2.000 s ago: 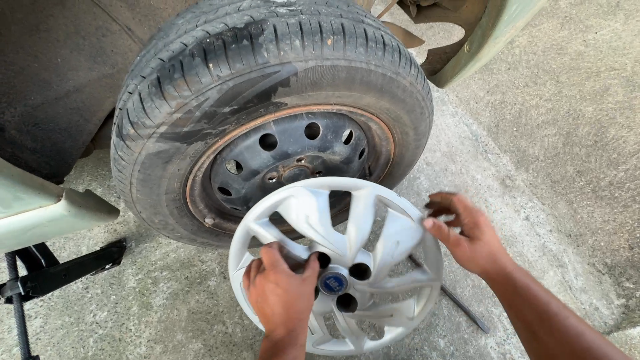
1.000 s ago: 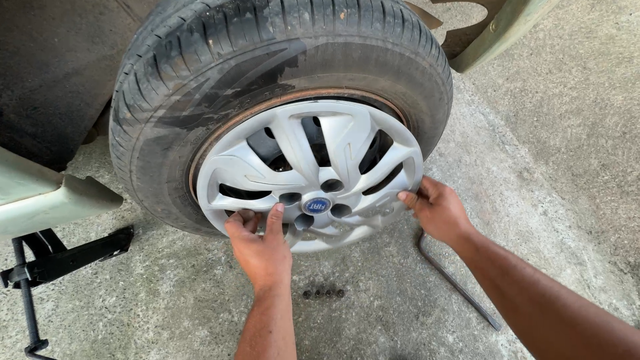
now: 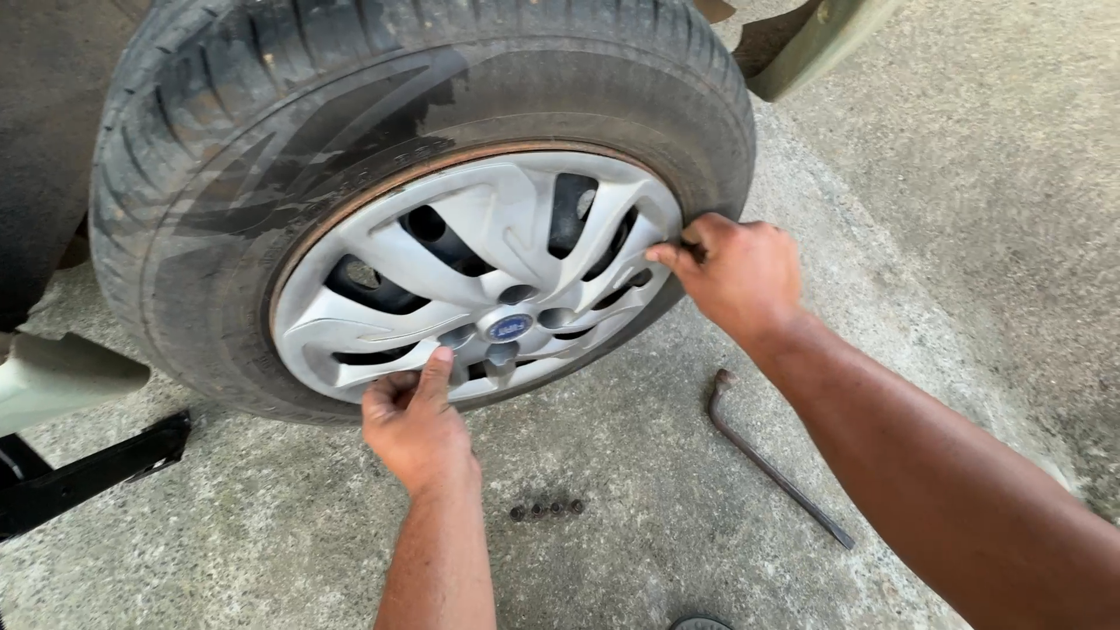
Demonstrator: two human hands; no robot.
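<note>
A silver plastic hubcap [image 3: 472,227] with a blue Fiat centre badge lies against the steel rim of a car wheel, inside the worn black tyre [image 3: 612,96]. Dark steel shows through its openings. My left hand [image 3: 420,420] grips the hubcap's lower edge, thumb on its face near the badge, the other fingers curled and partly hidden. At the hubcap's right edge, my right hand [image 3: 735,267] pinches the rim of it between thumb and bent fingers.
Several wheel bolts [image 3: 547,509] lie in a row on the concrete below the wheel. An L-shaped wheel wrench [image 3: 770,468] rests at lower right. A black jack [image 3: 96,477] stands at left, beside pale green bodywork [image 3: 66,381]. More bodywork [image 3: 822,44] is at upper right.
Both hands have brought the hubcap up from in front of the wheel's lower part onto the rim, covering it. The bolts, hidden behind the hubcap before, now show. The view is closer.
</note>
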